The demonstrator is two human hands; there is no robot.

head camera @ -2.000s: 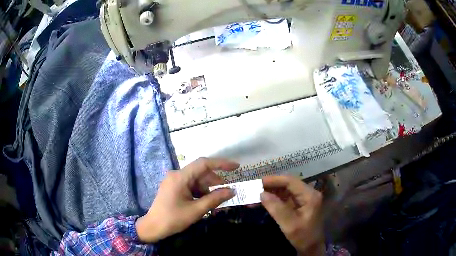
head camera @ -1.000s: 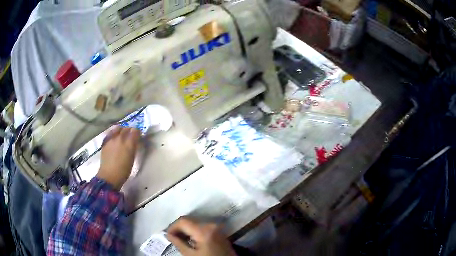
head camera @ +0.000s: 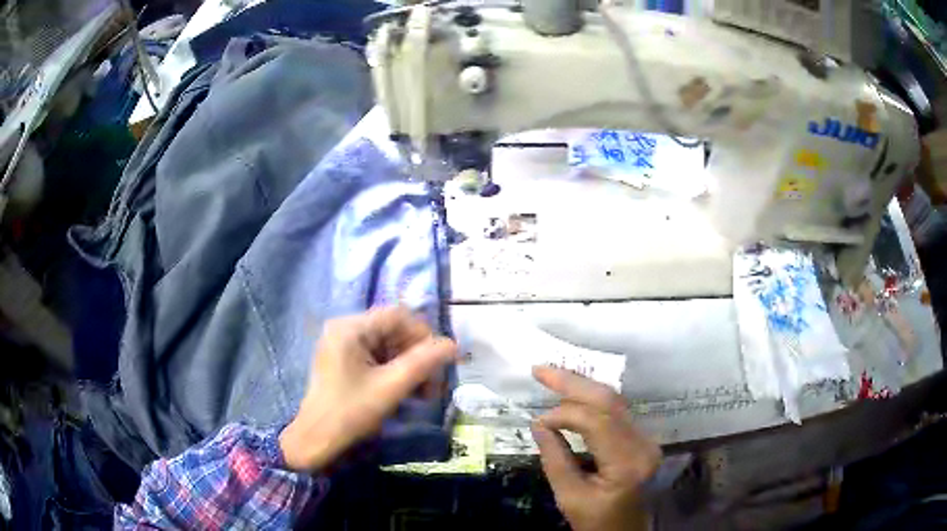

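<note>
The grey-blue denim garment (head camera: 265, 244) lies left on the machine bed, its dark edge running down from under the needle area of the cream JUKI sewing machine (head camera: 665, 88). My left hand (head camera: 363, 384) is over the garment near that edge, thumb and fingers close together; blur hides whether they pinch anything. A small white printed care label (head camera: 597, 365) lies on the bed, right of the garment edge. My right hand (head camera: 597, 446) is just below it, index fingertip at the label's lower left edge, thumb apart.
A white packet with blue print (head camera: 789, 322) lies on the bed's right. Another blue-printed white piece (head camera: 639, 161) lies behind the machine arm. Ruler marks run along the bed's front. Dark denim (head camera: 47, 456) is at the lower left.
My left hand has come back from the machine arm's opening to the garment. The label, earlier at my right hand's fingertips, now lies on the bed. The view has swung left.
</note>
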